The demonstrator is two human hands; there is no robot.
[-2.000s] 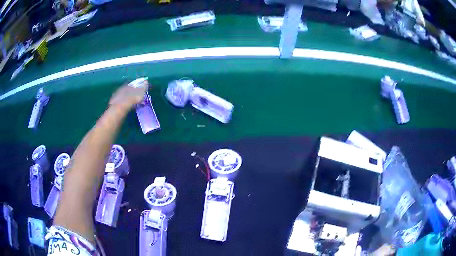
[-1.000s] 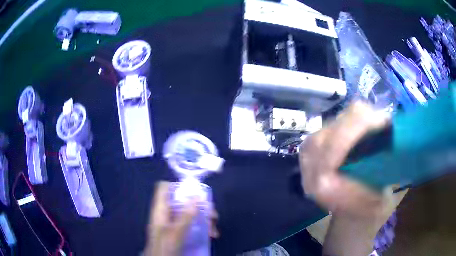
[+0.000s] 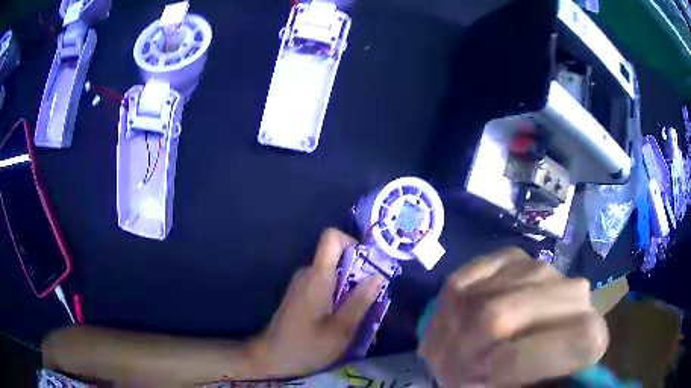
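Observation:
My left hand [image 3: 322, 307] holds a pale lilac handheld fan unit [image 3: 408, 217] by its handle, low in the middle. Its spoked round head points up and right, with a small white tab [image 3: 429, 253] on the rim. A thin dark shaft crosses the neck between head and handle. My right hand [image 3: 519, 318] is closed around the teal electric screwdriver [image 3: 426, 322], just right of the fan. Most of the screwdriver is hidden behind the hand. Whether the bit touches a screw cannot be told.
Fan units with open handles [image 3: 144, 182] lie on the black mat [image 3: 227, 280] at the left and top. A red-edged phone [image 3: 34, 220] with a cable lies far left. The white and black screw feeder [image 3: 591, 136] stands right, beside a plastic bag [image 3: 606, 216] and lilac parts [image 3: 658, 189].
The view has turned and shifted. Both hands have come closer together; the held fan now tilts right, and the right hand with the screwdriver has moved from the feeder to beside the fan.

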